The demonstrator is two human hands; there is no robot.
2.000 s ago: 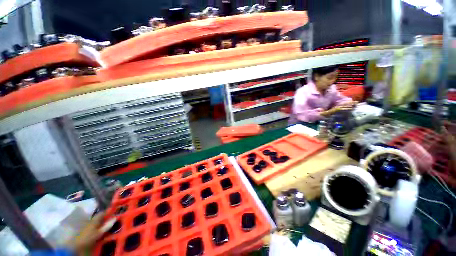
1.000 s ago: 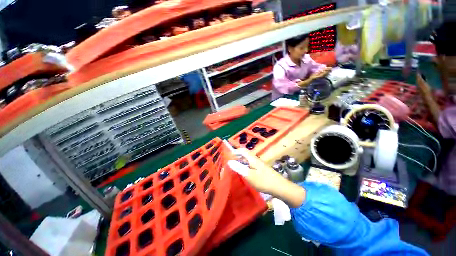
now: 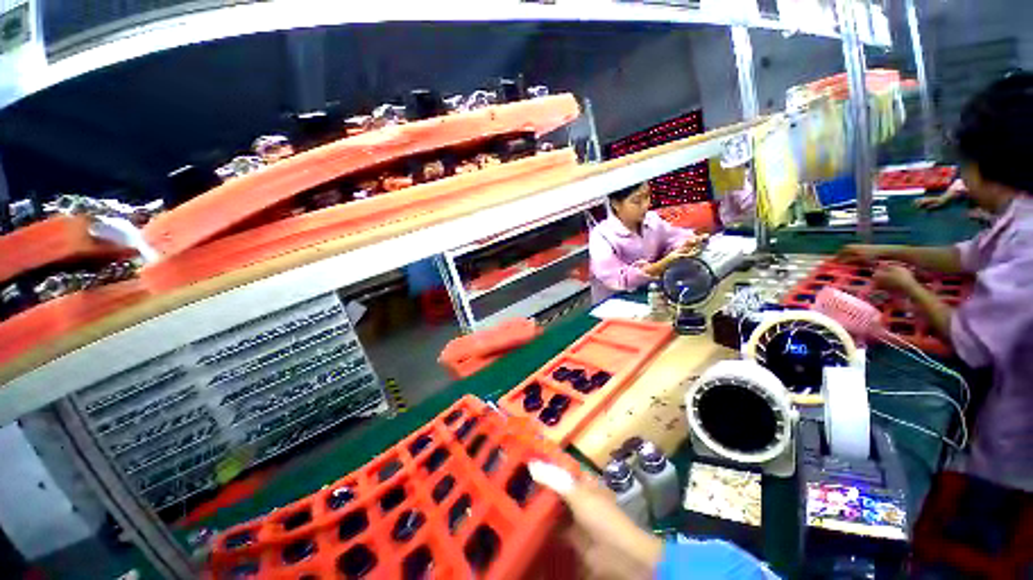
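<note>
The large orange-red foam tray (image 3: 374, 499) is at the bottom, tilted and bent. Its square pockets hold black watch heads (image 3: 392, 499). My right hand (image 3: 600, 523), with a white finger cot on a fingertip, grips the tray's right edge; my blue sleeve shows below it. The tray's lower edge is cut off by the picture. My left hand is not in view.
A second foam tray (image 3: 617, 354) with several watch heads lies behind. Two pale bottles (image 3: 655, 476) stand right of my hand, beside round pale rings (image 3: 742, 417). Loaded trays sit on the overhead shelf (image 3: 374, 255). People in pink sit behind and right.
My right hand came in from the right, took the tray's right edge and has moved lower with it. My left hand has left the view. The camera view has shifted upward and right.
</note>
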